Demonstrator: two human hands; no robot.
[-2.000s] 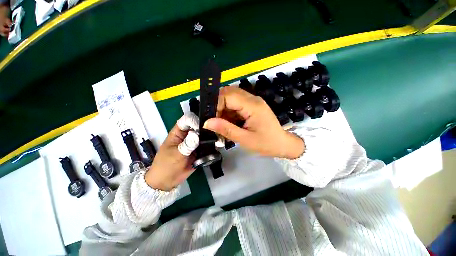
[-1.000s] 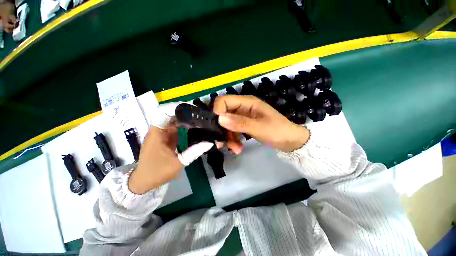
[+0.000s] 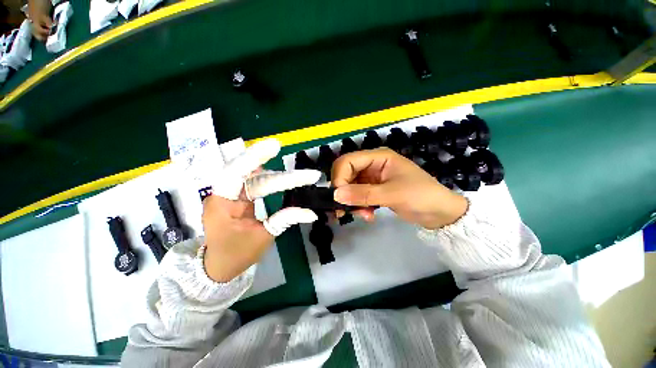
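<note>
A black wristwatch [image 3: 311, 198] is held between my two hands at the middle of the view; its dial does not show. My left hand [image 3: 241, 215], with white finger cots, has its thumb and a finger at the watch's left end, other fingers stretched out. My right hand [image 3: 395, 188], with bare fingers, pinches the watch's right end between thumb and fingers. Closed watches [image 3: 460, 136] stand in rows on a white sheet [image 3: 381, 262] at the right. Open watches [image 3: 124, 248] lie flat on the left white sheet [image 3: 101, 309].
A yellow edge [image 3: 403, 100] runs across beyond the sheets. Past it, a dark green conveyor [image 3: 324, 65] carries spaced watches [image 3: 416, 54]. A printed paper slip [image 3: 193, 140] lies by the edge. Another person's hand [image 3: 41, 23] shows at the top left.
The held watch has gone from upright, strap extended, to lying sideways between my hands. My left fingers have spread out. The view has shifted slightly, and watches on the conveyor have moved left.
</note>
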